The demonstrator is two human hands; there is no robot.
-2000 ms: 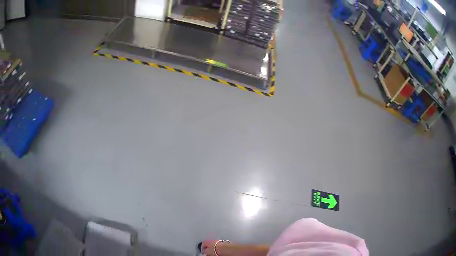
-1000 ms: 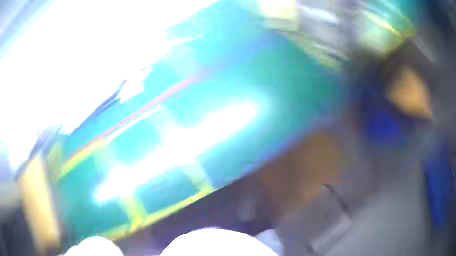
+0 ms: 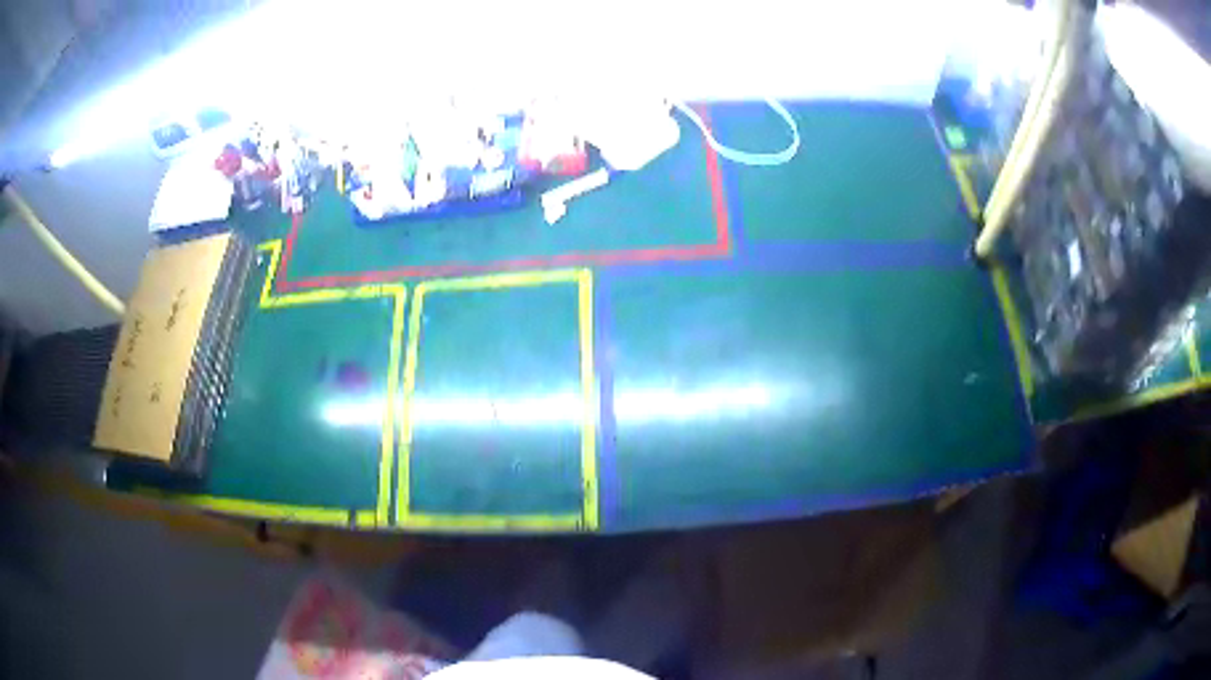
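Observation:
No hand can be made out. A workbench with a green mat [image 3: 823,359] lies in front of me, marked with red, yellow and blue tape. At its left end stands a tray stack [image 3: 219,379] with a brown cardboard sheet [image 3: 162,348] on it, bearing handwriting. A shallow blue tray of small mixed items [image 3: 445,199] sits at the rear, partly washed out by glare. A short white stick [image 3: 574,195] lies beside it. A white cable [image 3: 757,157] loops at the rear edge.
A tall stack of dark, shiny trays [image 3: 1102,239] stands at the right behind a pale post [image 3: 1036,133]. A blue stool [image 3: 1076,545] with a tan pad [image 3: 1158,545] is below right. White clothing [image 3: 531,644] and an unclear red-and-white thing [image 3: 325,631] show at the bottom.
The view has swung from the open floor and the black-yellow taped platform to the bench, and is now steadier and sharper. The forearm with a bracelet seen earliest has left the picture.

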